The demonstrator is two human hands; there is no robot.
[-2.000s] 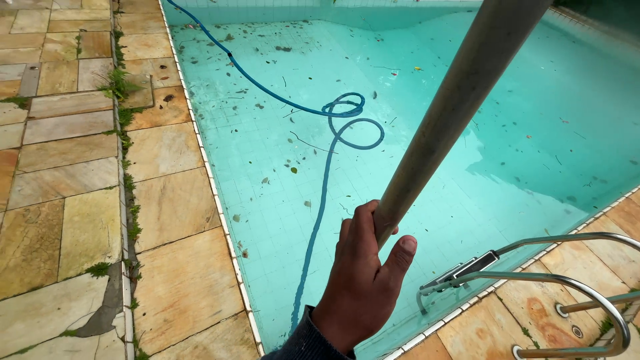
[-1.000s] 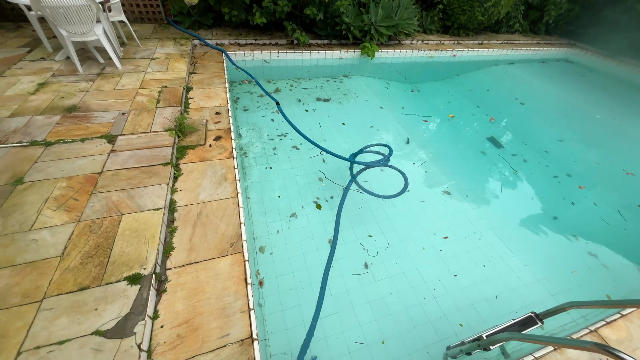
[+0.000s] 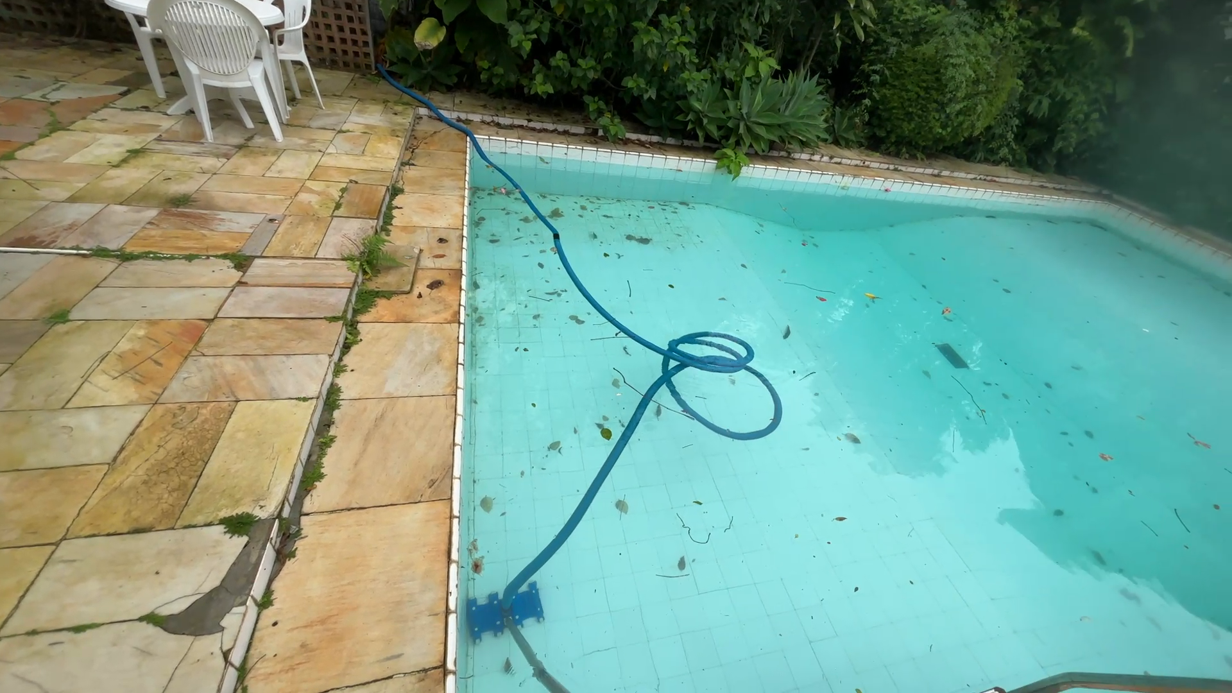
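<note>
Neither of my hands shows in the head view at this moment. A blue pool hose [image 3: 587, 496] runs from the far left corner of the pool, makes loops in the middle, and comes down to a blue vacuum head [image 3: 505, 613] in the water beside the near left wall. From that head a greyish pole [image 3: 534, 658] slants down and leaves the view at the bottom edge; what holds its other end is out of view. Leaves and twigs lie scattered in the pool water [image 3: 731, 577].
Stone paving [image 3: 385, 577] with a weedy raised joint borders the pool's left side. A white plastic chair [image 3: 219, 48] stands by a white table [image 3: 260, 12] at the far left. Metal pool rails [image 3: 1116, 681] show at the lower right. Shrubs [image 3: 924, 77] line the far side.
Two seconds ago a hand was against the pole near the view's middle; it is now out of view. The blue vacuum head has come into view at the lower left. The view has shifted.
</note>
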